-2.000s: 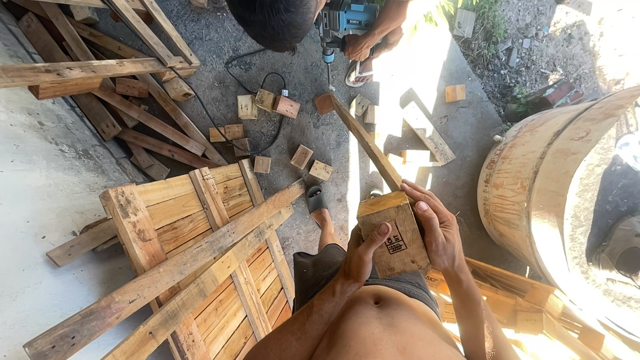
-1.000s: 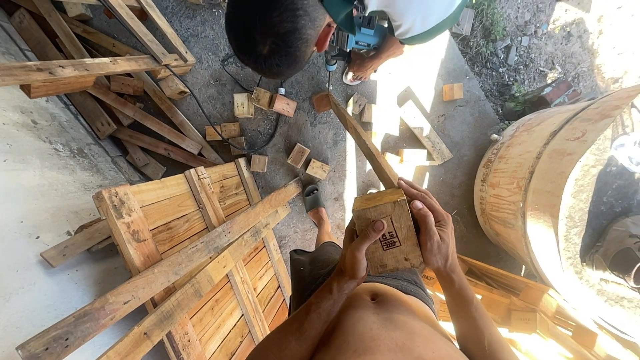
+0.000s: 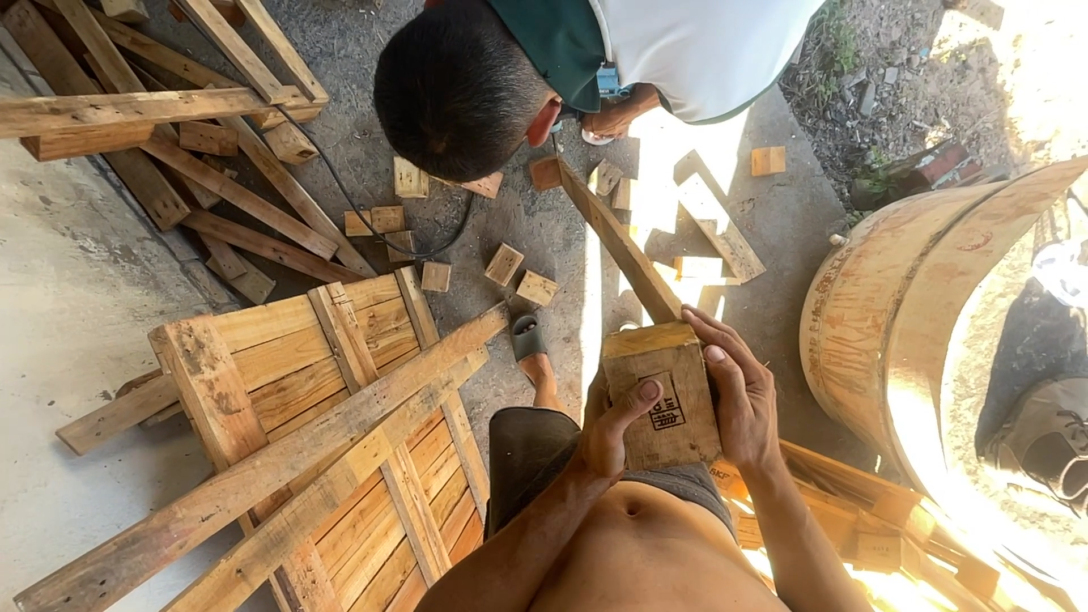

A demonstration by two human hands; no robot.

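Observation:
A squared wooden block (image 3: 667,433) with a dark stamp is between my two hands in front of my waist. My left hand (image 3: 616,421) grips its left side, thumb on the stamped face. The right hand (image 3: 739,387) presses the block's right side, its fingertips by the near end of a long wooden plank (image 3: 616,242). At the plank's far end sits a small reddish wood block (image 3: 546,173). Over that end bends another person (image 3: 463,85), with part of a blue power tool (image 3: 609,81) showing under the shirt; the head and shirt hide most of it.
Wooden pallets and long boards (image 3: 280,472) lie at the left, with stacked planks (image 3: 246,195) behind. Small wood blocks (image 3: 504,264) and a black cable (image 3: 336,174) are on the concrete floor. A large round wooden tub (image 3: 858,314) stands at the right, with more lumber (image 3: 850,510) below it.
The other person has leaned further over the plank's far end, and the head and shirt now cover most of the power tool. My hands have kept their hold on the block.

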